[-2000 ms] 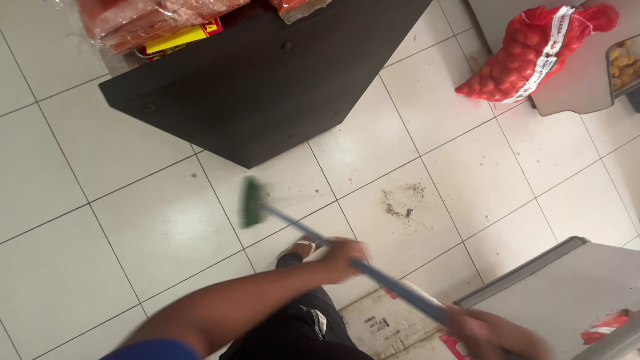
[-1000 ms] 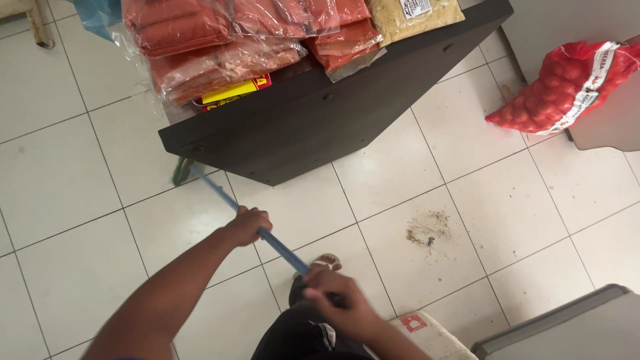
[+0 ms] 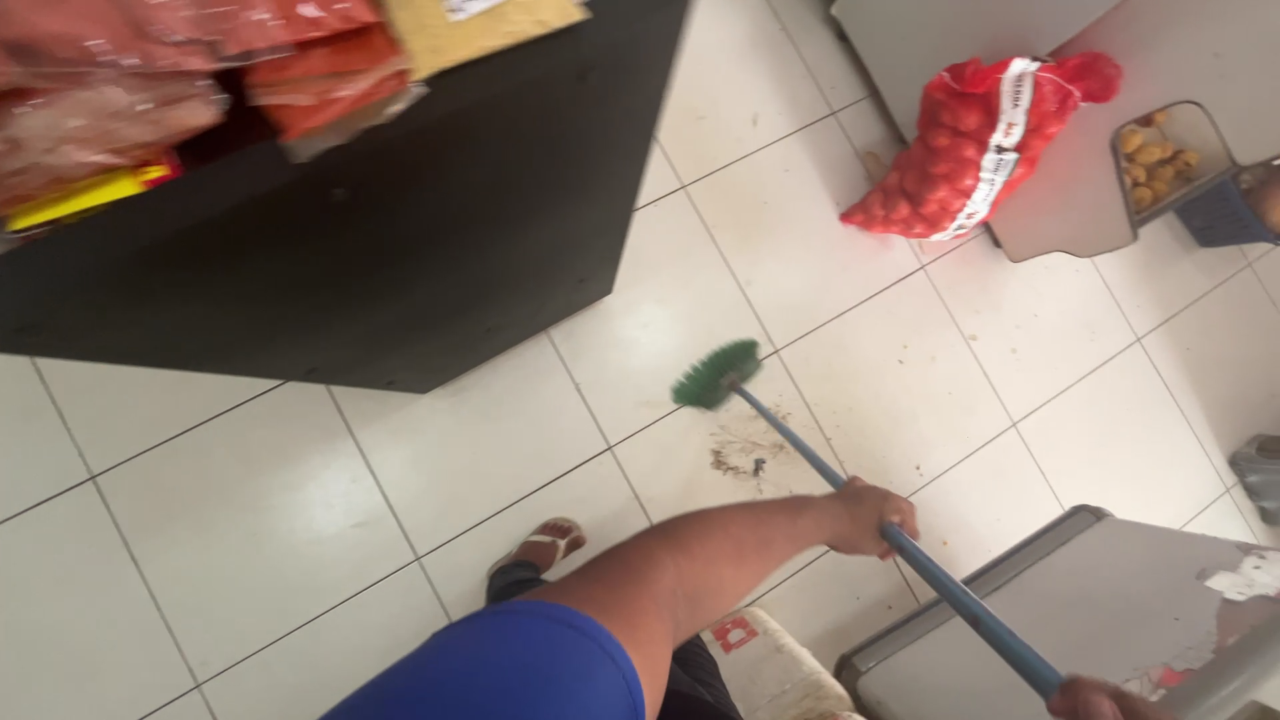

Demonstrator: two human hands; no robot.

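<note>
A broom with green bristles [image 3: 717, 375] and a blue handle [image 3: 970, 608] reaches across the tiled floor. My left hand [image 3: 872, 517] is closed around the middle of the handle. At the bottom right edge my right hand [image 3: 1098, 698], partly cut off by the frame, grips the handle's upper end. The bristles are just above a small patch of dirt and crumbs [image 3: 738, 452]; whether they touch the floor cannot be told.
A black stand [image 3: 480, 210] with plastic-wrapped packs [image 3: 330, 85] fills the upper left. A red mesh sack [image 3: 965, 150] leans by a grey panel [image 3: 1065, 205]. A grey worn unit [image 3: 1040, 600] and a white box [image 3: 775, 665] stand low right. My sandalled foot [image 3: 548, 543] is on the floor.
The broom head has moved from beside the black stand's lower left corner to the dirt patch on the right. Both hands have moved right, still on the handle. The view has shifted.
</note>
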